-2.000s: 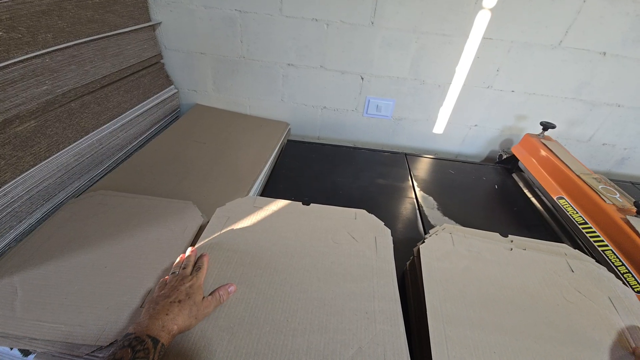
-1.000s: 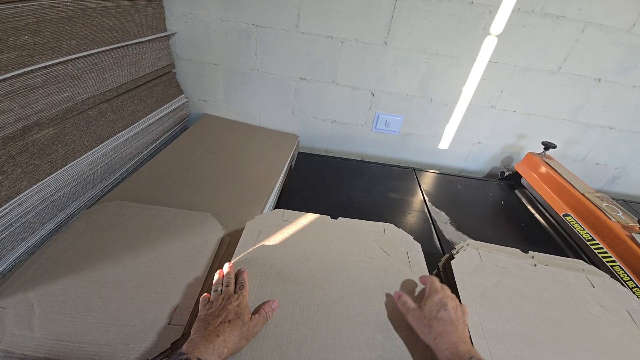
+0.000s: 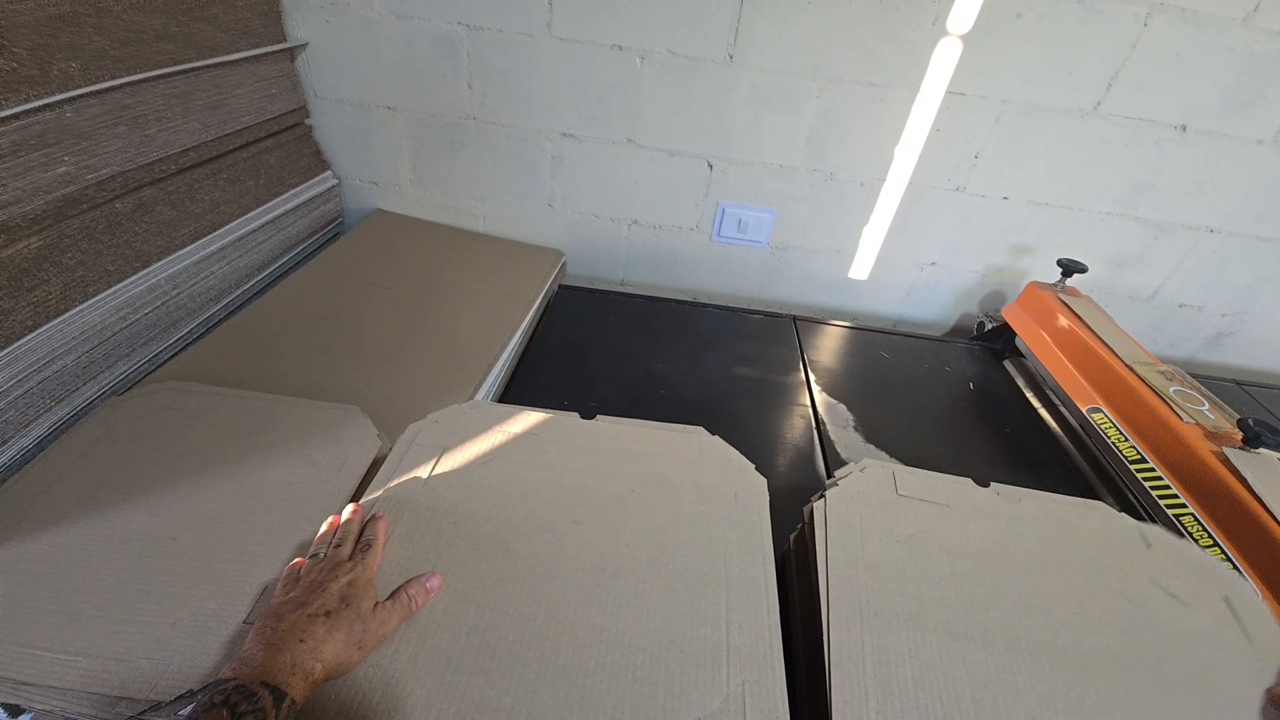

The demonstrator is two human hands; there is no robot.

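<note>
My left hand [image 3: 330, 600] rests flat, palm down, across the left edge of the middle stack of die-cut cardboard blanks [image 3: 600, 560], thumb spread and nothing held. To its left lies another cut cardboard blank [image 3: 180, 520]. A right-hand stack of cut cardboard [image 3: 1020, 590] stands past a narrow dark gap, its edges uneven. Only a sliver of my right hand [image 3: 1273, 696] shows at the lower right frame edge, beside that stack; what its fingers do is hidden.
Behind are a black tabletop [image 3: 660, 350] and a stack of plain brown sheets [image 3: 370, 310]. Tall cardboard piles [image 3: 150, 150] rise at left. An orange machine guard [image 3: 1120, 370] with a warning strip and black knobs stands at right. A block wall [image 3: 560, 120] closes the back.
My right hand has moved right, from the middle stack's right edge to the frame's edge. My left hand stays at the middle stack's left side.
</note>
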